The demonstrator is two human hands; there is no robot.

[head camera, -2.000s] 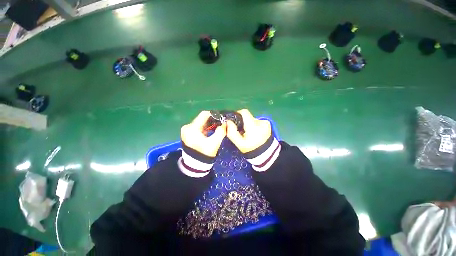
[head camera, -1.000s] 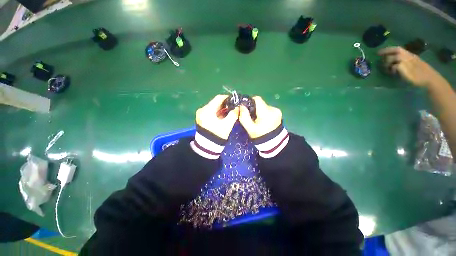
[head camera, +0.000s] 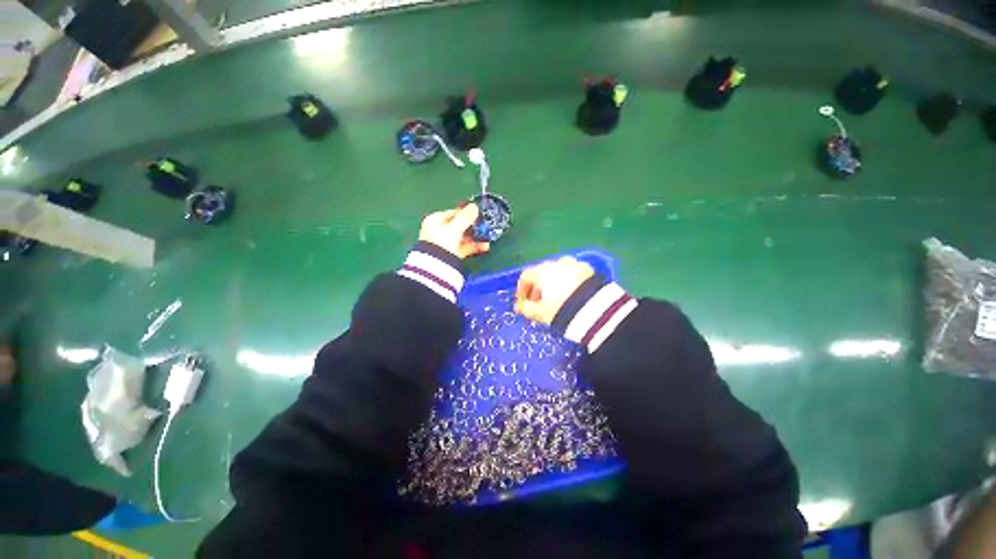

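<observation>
My left hand point(head camera: 450, 232) holds a round motor assembly point(head camera: 490, 218) by its left side, circuit board facing up, with its white lead pointing away from me. My right hand point(head camera: 549, 288) is over the far part of the blue parts tray point(head camera: 524, 380), fingers bent together; whether it holds a ring cannot be seen. Loose metal rings point(head camera: 508, 442) are heaped at the tray's near side and thinly spread farther up.
Black housings point(head camera: 601, 106) stand in a spaced row across the far side, some beside round board units point(head camera: 840, 156). A white bar point(head camera: 93, 227), crumpled bag point(head camera: 116, 409) and white adapter point(head camera: 184, 382) are left. A bag of parts point(head camera: 961, 311) is right.
My hands have parted; my left hand has moved the motor assembly forward and left, my right hand has come back over the tray. The row has shifted right in view. Another person's hand has gone.
</observation>
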